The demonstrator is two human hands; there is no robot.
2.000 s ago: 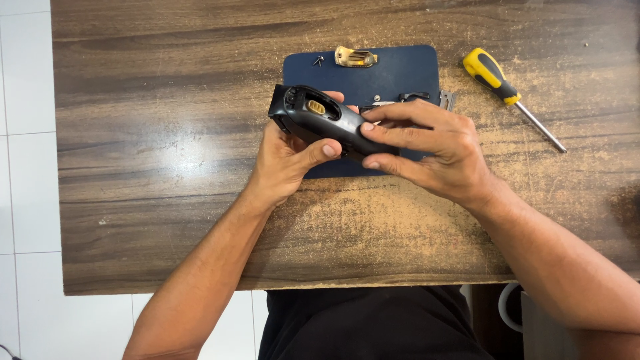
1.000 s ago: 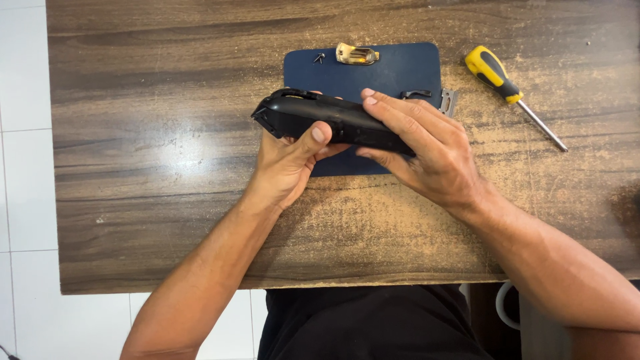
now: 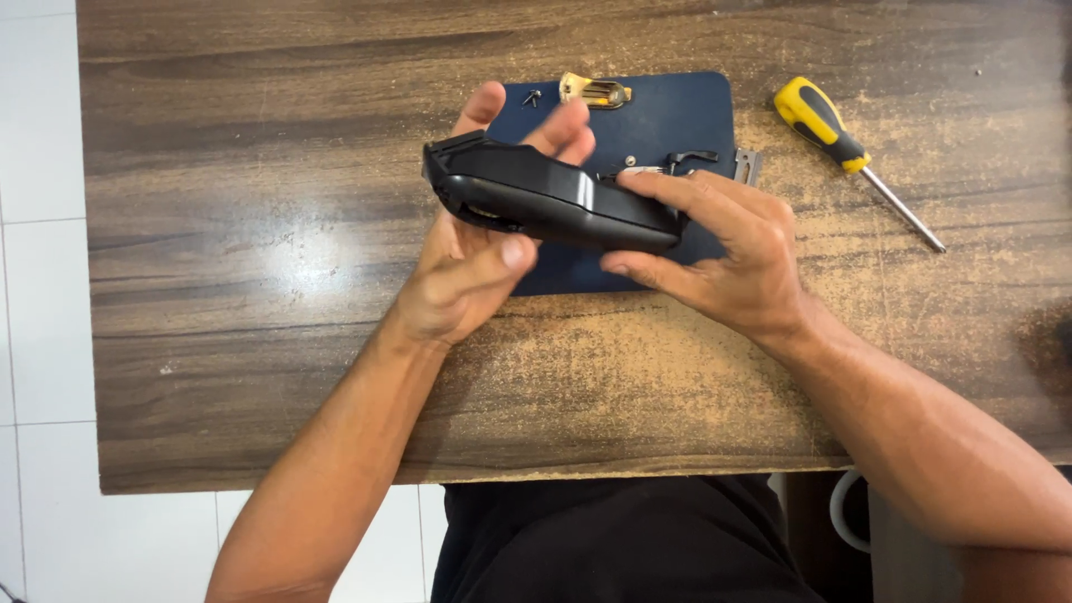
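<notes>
A black hair clipper (image 3: 553,197) is held over a dark blue mat, its blade end pointing left and its opening turned toward me. My right hand (image 3: 729,243) grips the rear end between thumb and fingers. My left hand (image 3: 477,260) is under the front part, its thumb near the lower side and its fingers spread behind; whether it bears the clipper's weight I cannot tell. Behind the clipper, a gold-coloured cover part (image 3: 596,91) and several small screws (image 3: 533,98) lie on the mat. A black lever (image 3: 693,157) and a metal clipper blade (image 3: 747,167) are beside my right hand.
The blue mat (image 3: 670,109) lies on a worn wooden table (image 3: 251,335). A yellow and black screwdriver (image 3: 821,126) rests right of the mat, its tip toward the lower right. The table's front edge runs just before my body.
The clipper has rolled in my hands: its opening faced up two seconds ago, was mostly turned away one second ago, and now faces me. My left fingers have spread off its far side.
</notes>
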